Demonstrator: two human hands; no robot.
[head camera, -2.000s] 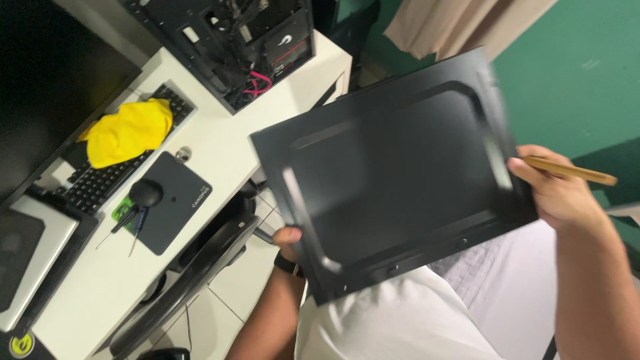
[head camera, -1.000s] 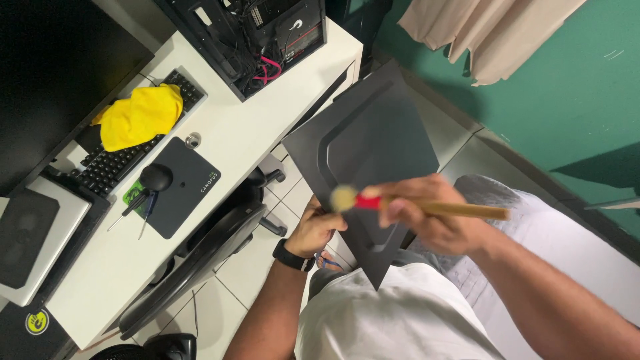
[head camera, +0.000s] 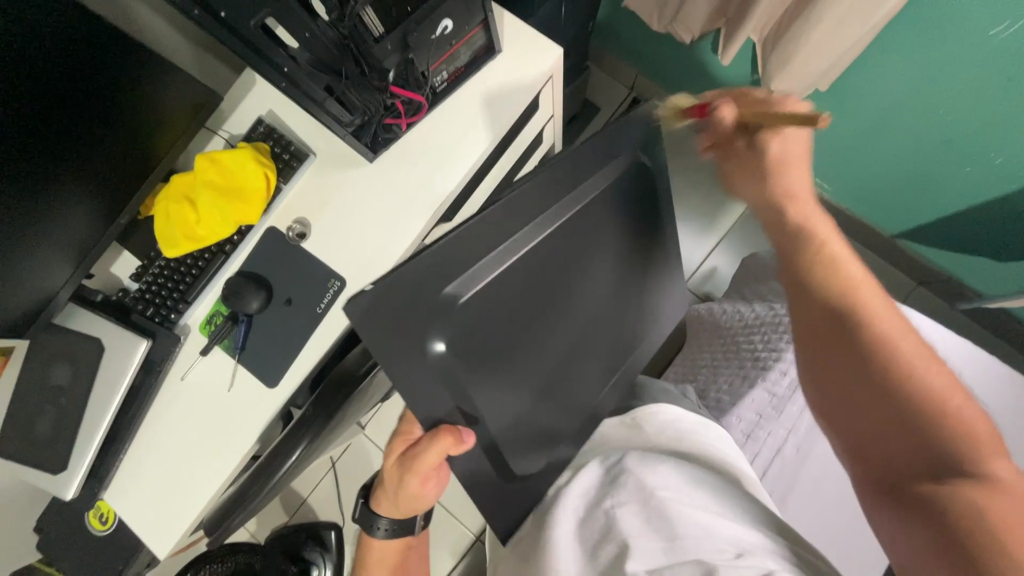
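Note:
A black metal computer case side panel (head camera: 552, 320) is tilted in front of my body, a raised rectangular contour showing on its face. My left hand (head camera: 424, 464), with a dark watch on the wrist, grips its lower left edge, thumb on top. At the panel's upper right corner, my right hand (head camera: 756, 144) is closed around a wooden-handled brush (head camera: 780, 119); the pale bristles meet or nearly meet the corner, slightly blurred.
On the white desk (head camera: 400, 224) stand an open computer case (head camera: 352, 64) with cables, a keyboard (head camera: 184, 264) under a yellow cloth (head camera: 216, 200), and a mouse (head camera: 246, 293) beside screwdrivers (head camera: 216, 344). A black chair (head camera: 296, 456) is below; a bed (head camera: 808, 416) lies right.
The brush in my right hand has gone from near my left hand to the panel's far upper right corner. The panel has turned so that its face shows more broadly.

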